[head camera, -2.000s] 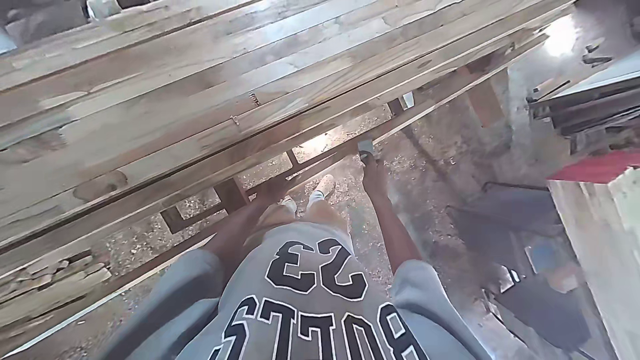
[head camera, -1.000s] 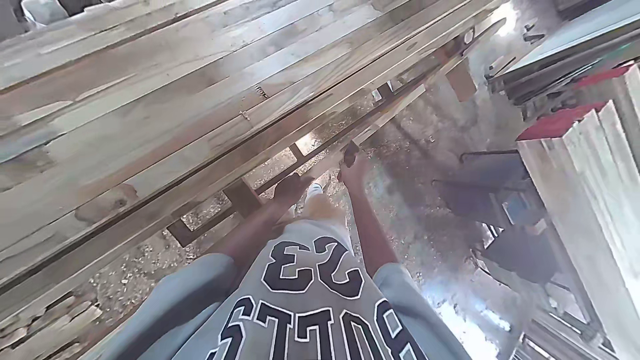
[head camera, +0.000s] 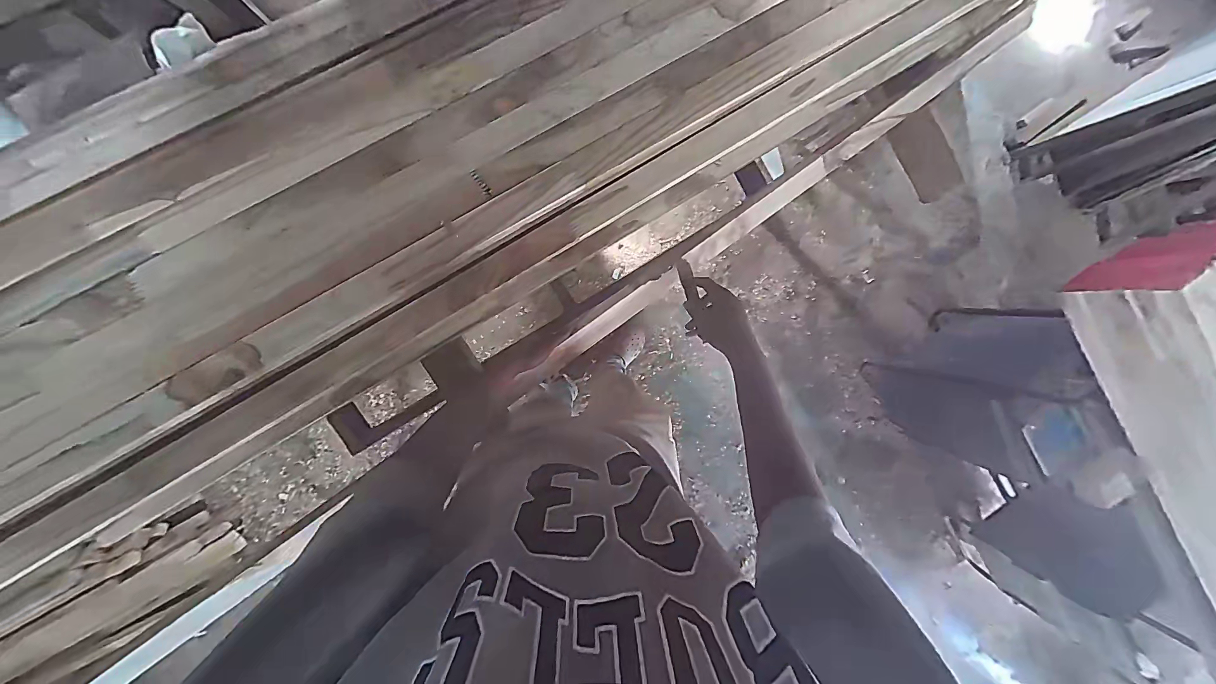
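Observation:
A long, narrow wooden board (head camera: 760, 211) runs diagonally in front of my body, beside a wide workbench-like surface of planks (head camera: 380, 190). My left hand (head camera: 513, 375) is low on this board and seems to grip it; shadow blurs its fingers. Farther up, on the board's near side, my right hand (head camera: 717, 312) holds a slim dark hand tool (head camera: 688, 283), seen edge-on, its tip at or very near the board's edge. The tool's exact kind cannot be told.
Dark frame pieces (head camera: 351, 429) show beneath the planks. Offcuts (head camera: 161, 560) lie stacked at lower left. At right stand dark chairs (head camera: 1064, 551), a pale board stack with a red end (head camera: 1149, 261) and a pile of dark sheets (head camera: 1130, 161). Chips litter the ground (head camera: 703, 437).
The tool in my right hand showed a broad grey face two seconds ago and now appears narrow and dark. My left hand stays by the board. The view has swung somewhat and back.

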